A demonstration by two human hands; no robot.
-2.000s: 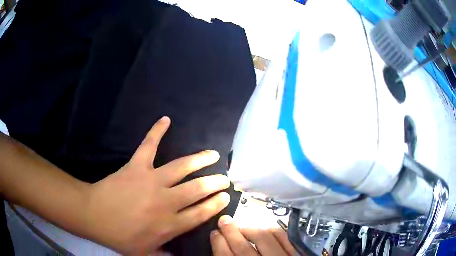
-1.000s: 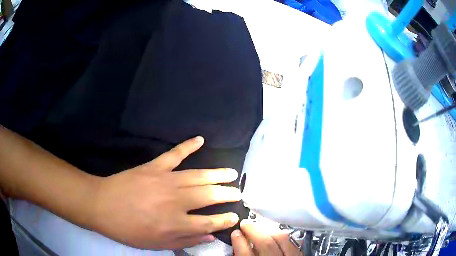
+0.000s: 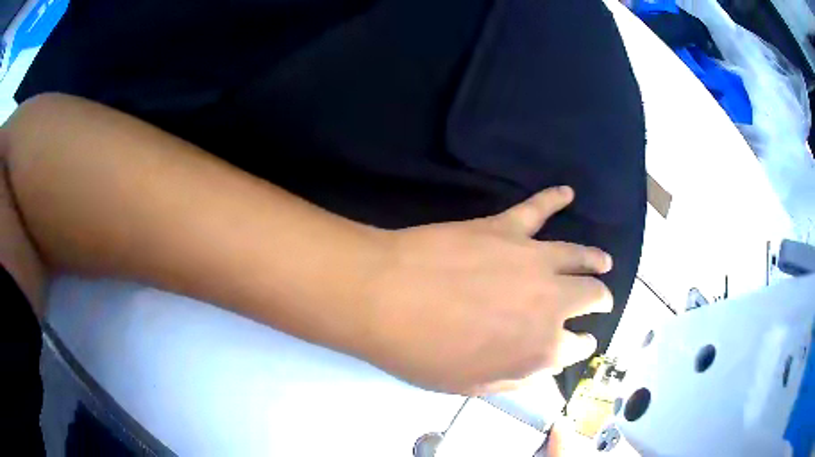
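The black garment panel [image 3: 357, 116] covers much of the white table, with the outline of a pocket piece [image 3: 545, 98] faintly showing on it. My left hand [image 3: 483, 303] lies palm down on the cloth's near right part, fingers slightly apart and pointing at the needle area. The metal presser foot area [image 3: 600, 379] is lit beside my left fingertips, at the cloth's edge. Of my right hand only a fingertip [image 3: 558, 439] shows at the bottom edge; the rest is cut off, so its hold cannot be told.
The white sewing machine head [image 3: 715, 357] is at the lower right. The white table's [image 3: 223, 357] curved front edge runs along the lower left. Blue plastic [image 3: 719, 80] and a clear plastic bag [image 3: 777, 134] lie at the far right. A small brown patch [image 3: 659, 195] is beside the cloth.
The view has shifted, so the machine head is now lower right and the needle area shows more. My left hand appears further right, still flat on the cloth. My right hand has mostly left the picture.
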